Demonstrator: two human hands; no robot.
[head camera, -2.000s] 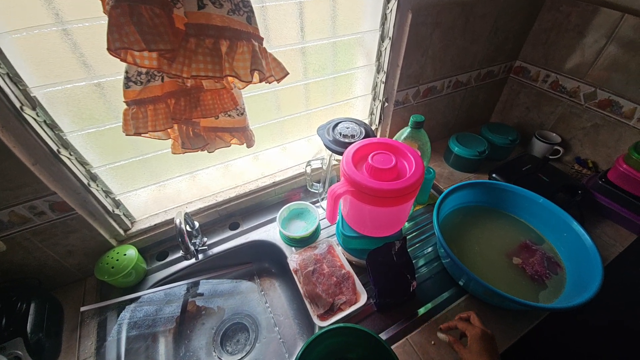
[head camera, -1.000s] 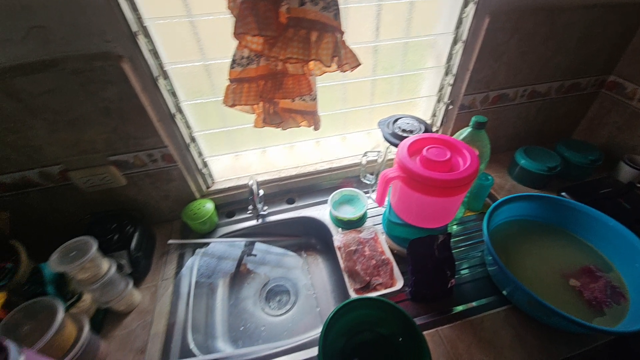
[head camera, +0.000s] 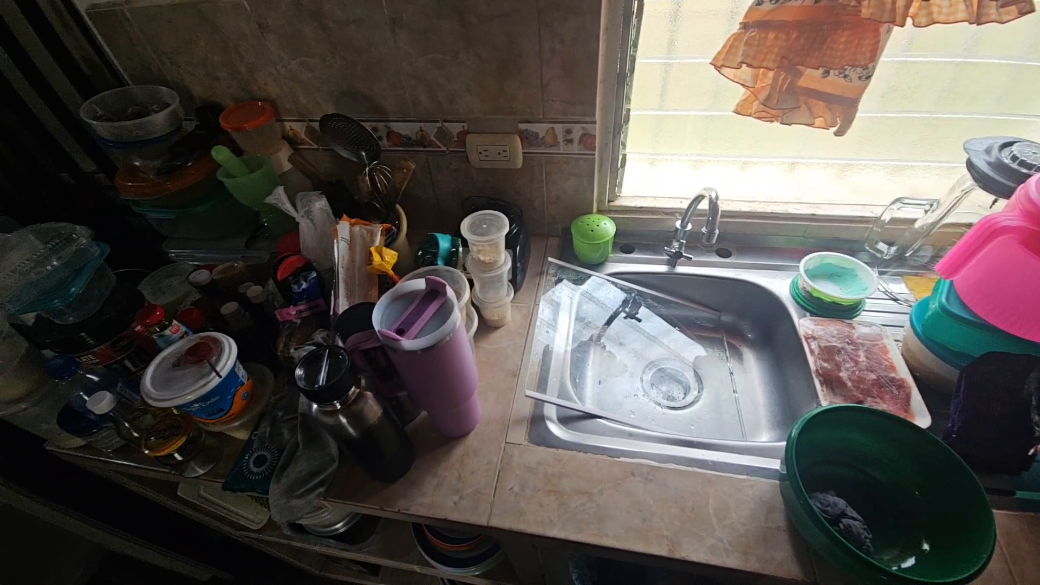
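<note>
Neither my left hand nor my right hand shows in the head view. A stainless steel sink (head camera: 760, 341) is set in the tiled counter, with a clear pane (head camera: 561, 329) lying over its left part. To its right lies a wrapped tray of raw meat (head camera: 863, 366). A green plastic basin (head camera: 918, 479) stands at the lower right with a dark wet cloth (head camera: 841, 520) inside. Behind the meat is a small tub (head camera: 838, 276) on green lids. A pink pitcher (head camera: 995, 268) is cut off by the right edge.
A lilac tumbler (head camera: 435, 366) and a dark metal bottle (head camera: 349, 414) stand left of the sink. Stacked small containers (head camera: 487, 268), jars and a white-lidded tub (head camera: 199, 382) crowd the left counter. The faucet (head camera: 695, 223) rises behind the sink, beside a green perforated cup (head camera: 593, 238).
The view has swung far to the left, bringing in the crowded left counter. The blue basin has left the view, as has the hand seen at the lower right two seconds ago.
</note>
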